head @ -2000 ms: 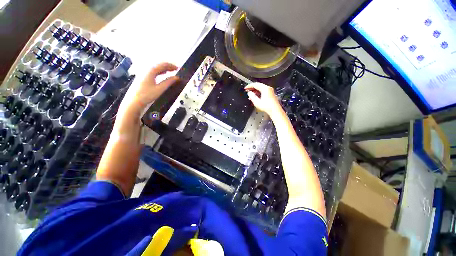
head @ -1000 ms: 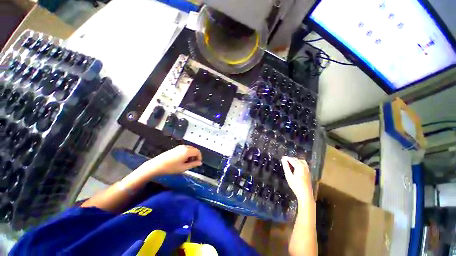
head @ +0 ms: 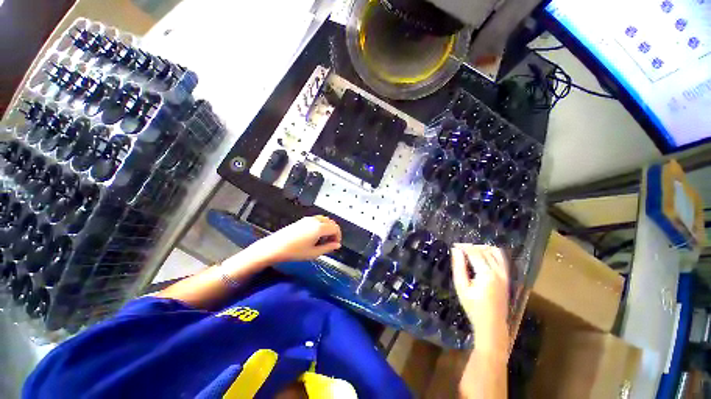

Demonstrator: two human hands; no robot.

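The dark marking fixture (head: 360, 139) sits on the silver perforated base plate (head: 351, 201). Three loose black parts (head: 295, 179) rest on the plate's near left edge. A clear blister tray (head: 487, 175) of black parts lies right of the plate. My right hand (head: 481, 273) is over the near right part of this tray, fingers bent down; whether it grips a part is hidden. My left hand (head: 312, 236) is loosely curled above the table's front edge, near the plate; its fingertips are turned inward and I cannot tell if it holds anything.
A tall stack of filled blister trays (head: 86, 148) stands at left. The lens ring (head: 405, 47) is over the plate's far side. A bright monitor (head: 639, 54) is at upper right, with black cables (head: 550, 84) beside it. Cardboard cartons (head: 573, 292) are at lower right.
From two seconds ago, both hands have left the fixture area: the left moved to the table's front edge, the right onto the near part of the tray. Since one second ago they have barely moved.
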